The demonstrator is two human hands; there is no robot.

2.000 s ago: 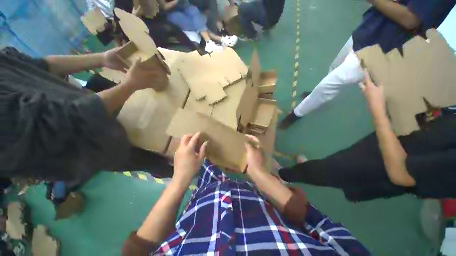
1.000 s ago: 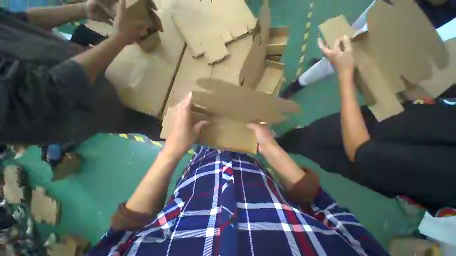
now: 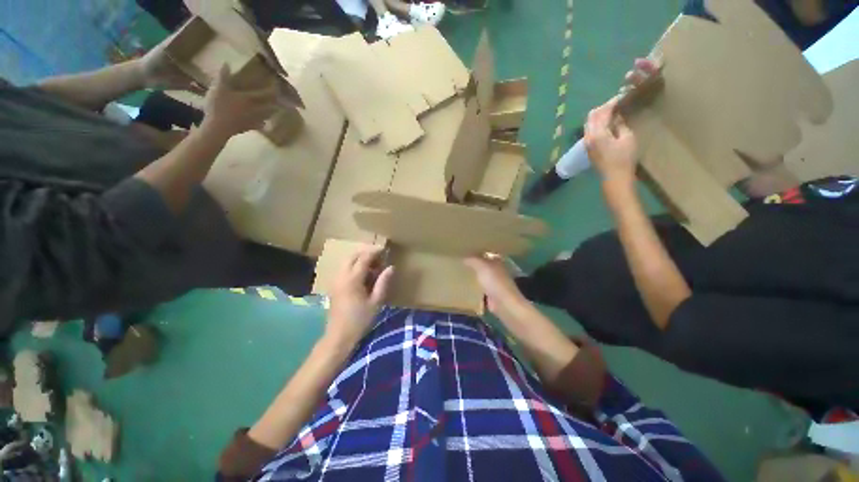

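A part-folded box (image 3: 433, 280) is held low in front of my shirt, at the near edge of the large cartons. Its lid flap (image 3: 443, 224), with a wavy outline, stands up along the far side. My left hand (image 3: 356, 282) grips the box's left end, thumb inside and fingers over the end, where a panel (image 3: 332, 259) sticks out to the left. My right hand (image 3: 494, 281) holds the right end with the thumb on the inner side. Its other fingers are mostly hidden.
Loose stacked blanks (image 3: 396, 80) lie on large closed cartons (image 3: 273, 184). Folded small boxes (image 3: 499, 174) stand at the cartons' right side. A person at left holds a part-folded box (image 3: 231, 61). A person at right holds a large blank (image 3: 744, 94). Scattered cardboard (image 3: 89, 424) lies on the floor.
Since two seconds ago the wavy lid flap has come into view, standing on the box's far side. My hands remain at its two ends. The person at right has folded part of their blank.
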